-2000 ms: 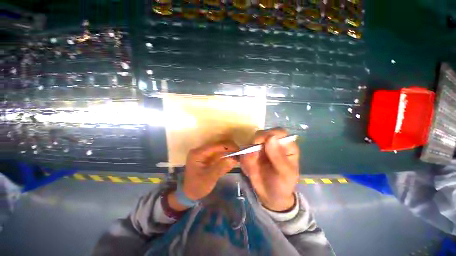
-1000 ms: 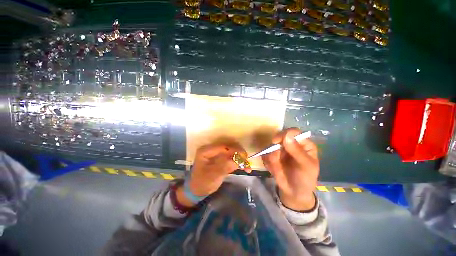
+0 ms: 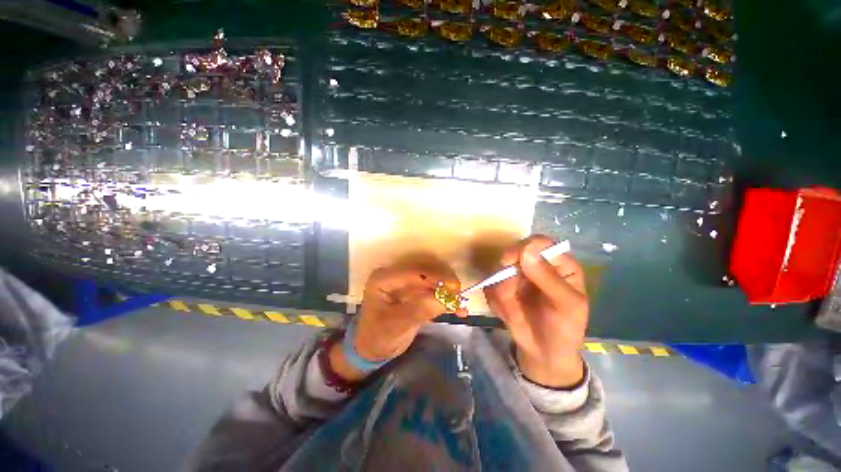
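My left hand (image 3: pixel 395 313) pinches a small gold-faced part (image 3: pixel 448 297) between its fingertips, above the near edge of the cream work sheet (image 3: pixel 443 212). My right hand (image 3: pixel 544 309) holds slim white-looking tweezers (image 3: pixel 516 270), pointing left and down. Their tip is at the right side of the gold part; whether it touches cannot be told. A light blue band (image 3: pixel 360 356) and a dark red beaded bracelet are on my left wrist.
A clear tray (image 3: pixel 166 138) heaped with silvery parts lies left under strong glare. A clear tray (image 3: pixel 516 111) lies beyond the sheet, with amber parts (image 3: pixel 503 35) in rows at its far side. A red bin (image 3: pixel 784 247) stands right. Grey sleeves show at both edges.
The gold part has come into view in my left fingertips since the earliest frame. My right hand and tweezers have shifted slightly right of my left hand. The camera view has shifted too.
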